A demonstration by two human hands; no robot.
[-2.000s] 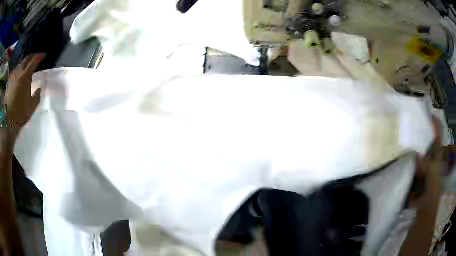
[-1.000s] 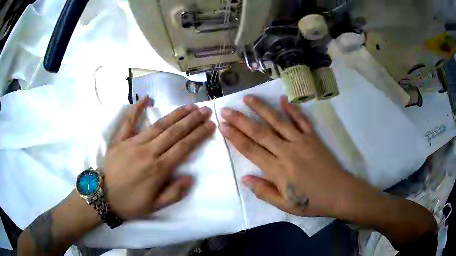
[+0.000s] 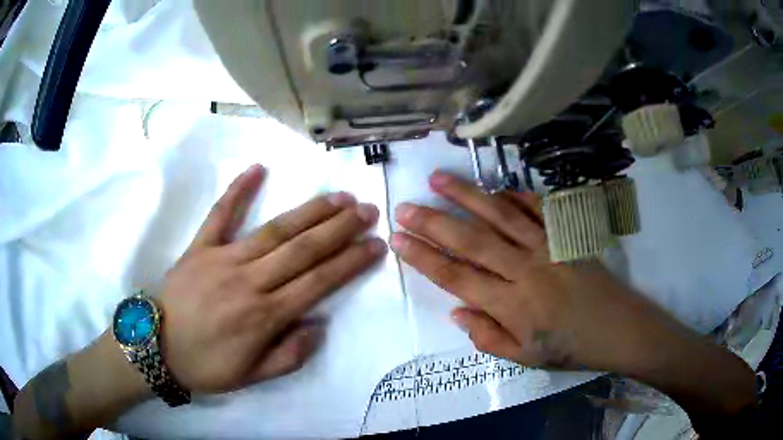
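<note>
White fabric panels [image 3: 163, 223] lie spread under both hands and under the machine head. A thin straight seam [image 3: 399, 279] runs between the hands up to the small dark presser foot [image 3: 376, 155]. My left hand [image 3: 266, 284] lies flat, palm down, on the cloth left of the seam, fingertips close to it. My right hand [image 3: 515, 279] lies palm down on the cloth right of the seam, its upper fingers partly behind the tension knobs. Neither hand grips anything. The needle plate is covered by cloth.
The cream machine head [image 3: 266, 60] fills the top centre. Ribbed tension knobs [image 3: 575, 223] stand above my right hand. A dark curved bar [image 3: 69, 73] is at upper left. A printed ruler [image 3: 455, 374] shows at the near table edge. Pale scraps [image 3: 652, 421] lie at lower right.
The fabric, first held up wide by both hands, was laid at the foot and has moved further under the head. Its near edge has moved away, exposing the ruler. The head appears closer.
</note>
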